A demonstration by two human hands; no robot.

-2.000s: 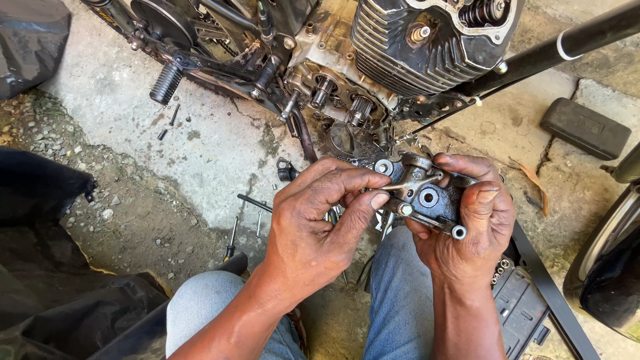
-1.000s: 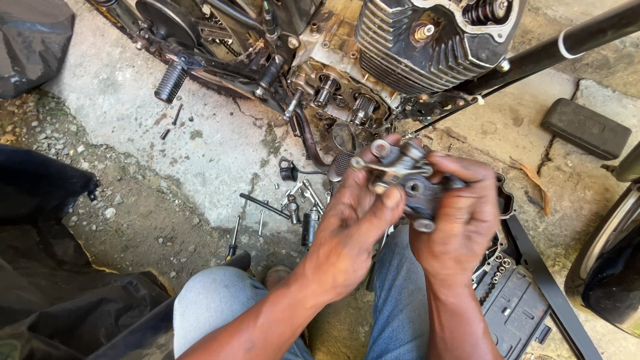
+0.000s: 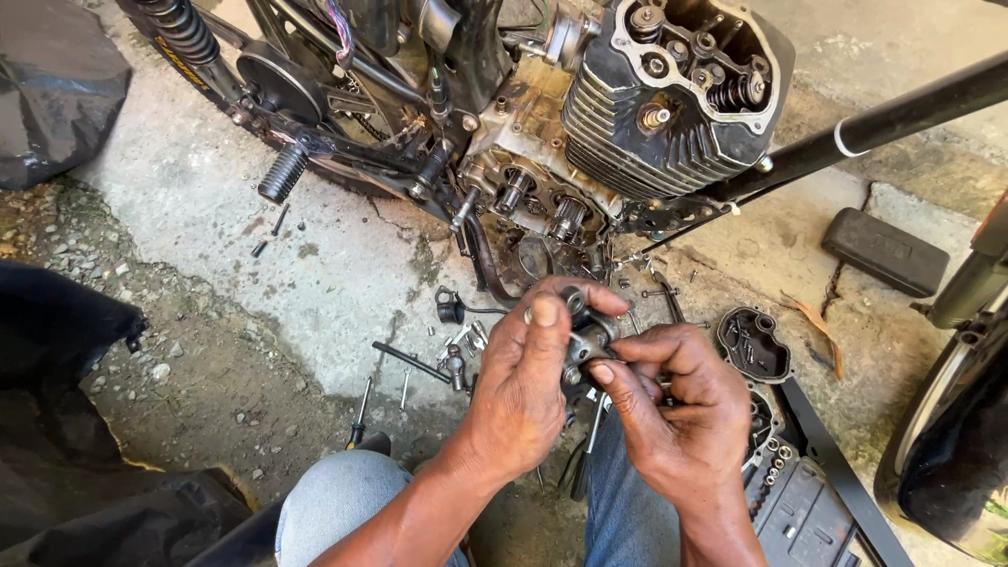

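Between my two hands is a greasy metal engine part with round bosses [image 3: 587,340], partly covered by fingers. My left hand [image 3: 524,378] grips it from the left, thumb along its upper side. My right hand [image 3: 685,402] pinches its lower right edge between thumb and fingers. Above them stands a motorcycle engine: the finned cylinder head [image 3: 669,118] shows valve springs and a spark plug [image 3: 654,118], and the opened crankcase [image 3: 543,157] shows two splined shafts [image 3: 567,216].
On the concrete lie a screwdriver [image 3: 360,413], a black rod [image 3: 409,361] and small sockets. At right are a cover holding bolts [image 3: 754,342], a socket case [image 3: 807,504], a black box [image 3: 886,250] and a wheel [image 3: 937,394]. A footpeg [image 3: 283,172] sticks out at upper left.
The metal part has been turned over between my hands. My left thumb now lies across its side, and my right fingers have moved to its lower edge.
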